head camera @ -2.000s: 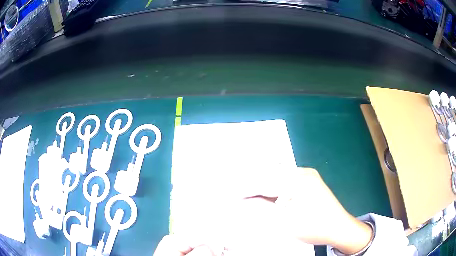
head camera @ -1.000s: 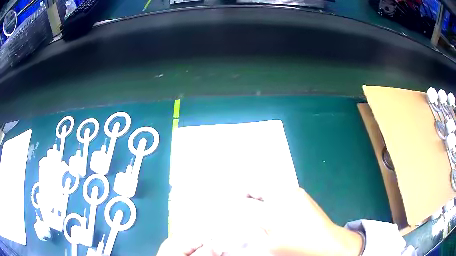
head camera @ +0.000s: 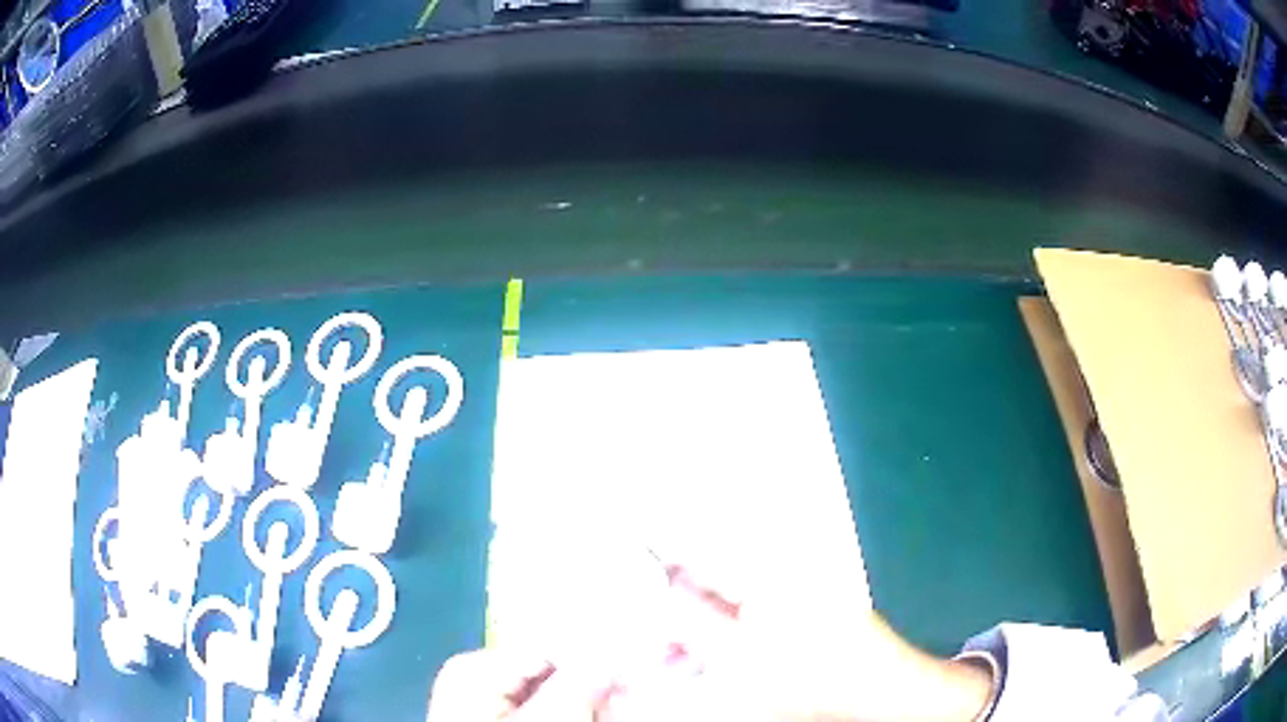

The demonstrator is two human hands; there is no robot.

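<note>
A white sheet (head camera: 649,451) lies on the green bench, so bright that white things on it vanish. My right hand (head camera: 790,656) reaches over its lower part from the right, overexposed. My left hand (head camera: 515,687) is at the bottom edge, partly cut off. The two hands are close together. Whether they hold a part cannot be told in the glare. Several white ring-and-stem parts (head camera: 370,515) lie on the green surface at the left, rings pointing away.
Tan cardboard (head camera: 1179,423) lies at the right, with pale round-headed parts (head camera: 1253,303) at its far edge. Another white sheet (head camera: 43,522) is at far left. Yellow-green tape (head camera: 512,313) marks the bench. A dark conveyor belt (head camera: 635,127) runs across behind.
My right hand has moved down and slightly left over the white sheet, nearer my left hand. My left hand has shifted slightly. The ring-and-stem parts lie as before.
</note>
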